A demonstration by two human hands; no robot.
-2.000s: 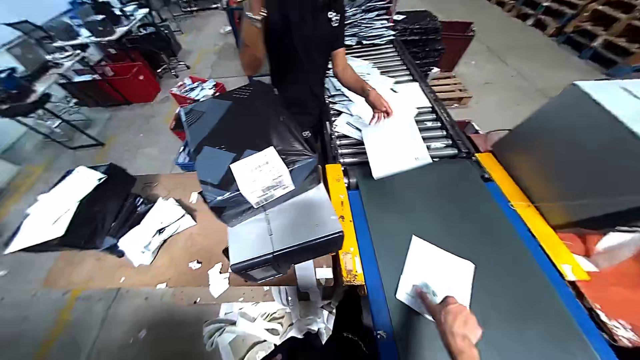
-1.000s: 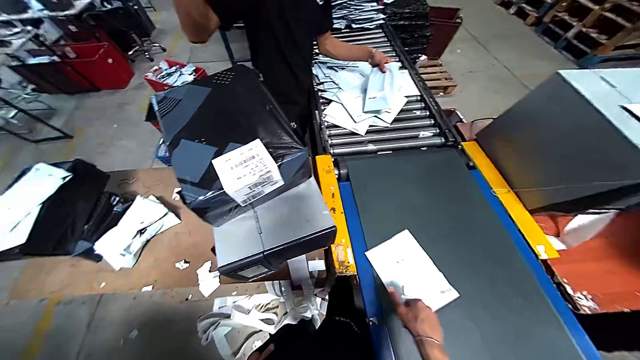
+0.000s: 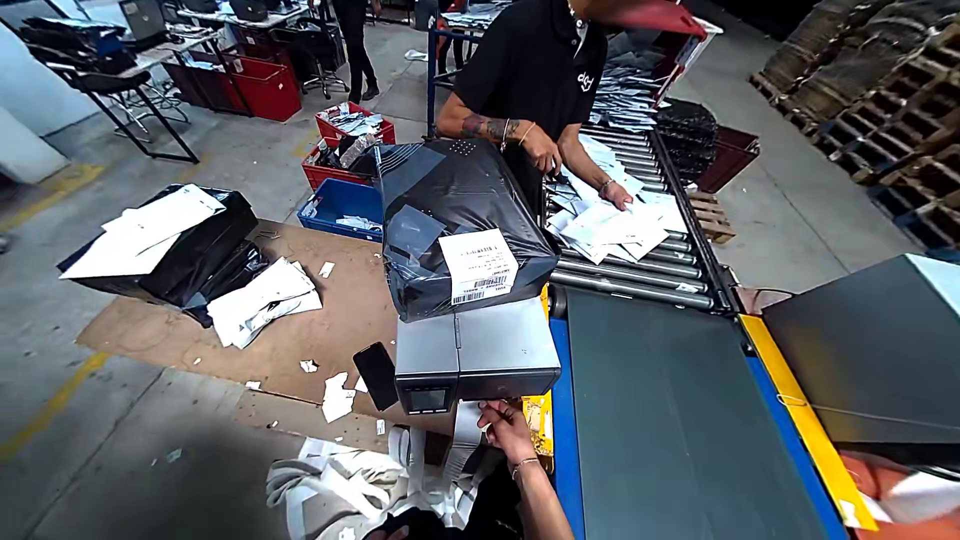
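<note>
My right hand (image 3: 504, 429) reaches under the front of a grey label printer (image 3: 506, 349), its fingers on the white label strip (image 3: 468, 424) that hangs from it. Only a small part of my left hand (image 3: 390, 534) shows at the bottom edge; its fingers cannot be made out. A black plastic-wrapped parcel (image 3: 457, 195) with a white label (image 3: 478, 264) rests on top of the printer. To the printer's left lies a black phone (image 3: 376, 375). The dark conveyor belt (image 3: 675, 420) runs to the right of my right arm.
Across the rollers (image 3: 637, 281) a person in a black shirt handles white envelopes (image 3: 615, 229). At left, a black-wrapped bundle (image 3: 217, 259) and white packets (image 3: 262, 301) lie on the brown board (image 3: 150, 330). A grey machine housing (image 3: 870, 345) stands right; waste backing strip (image 3: 337, 480) is heaped below.
My right hand has left the white envelope on the belt and moved left to the printer's front. That envelope no longer shows on the belt. The view has shifted.
</note>
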